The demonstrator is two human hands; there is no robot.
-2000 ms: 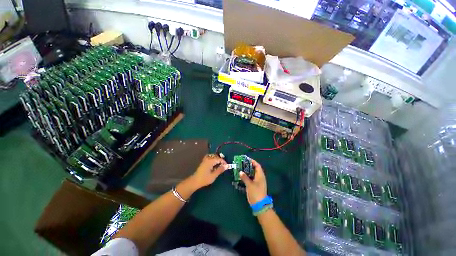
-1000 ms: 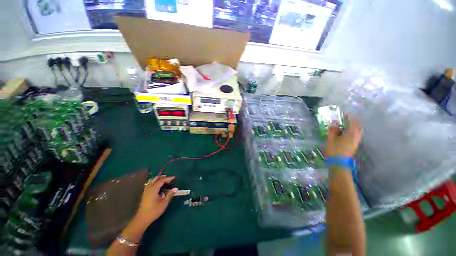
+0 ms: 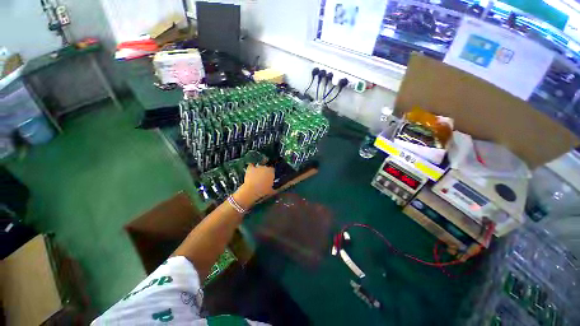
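My left hand (image 3: pixel 259 181) reaches to the front of the rack, its fingers at a green circuit board (image 3: pixel 255 157); the fingertips are partly hidden, so the grip cannot be told. Dense rows of circuit boards (image 3: pixel 235 121) stand upright in the rack behind it. The test lead (image 3: pixel 351 262), with a white end and red wire, lies on the green bench mat. A small dark and silvery piece (image 3: pixel 364 295) lies below it. The brown mat (image 3: pixel 296 226) lies right of my left forearm. My right hand is not in view.
The power supply (image 3: pixel 399 180) with red digits and the bench meter (image 3: pixel 467 197) stand at the right. Blister trays (image 3: pixel 540 277) with boards are cut off at the lower right. An open cardboard box (image 3: pixel 166 223) is low at the left, beside the bench edge.
The view has swung left. My left hand has let go of the test lead and moved to the rack. My right hand, earlier holding a board over the trays, has left the picture.
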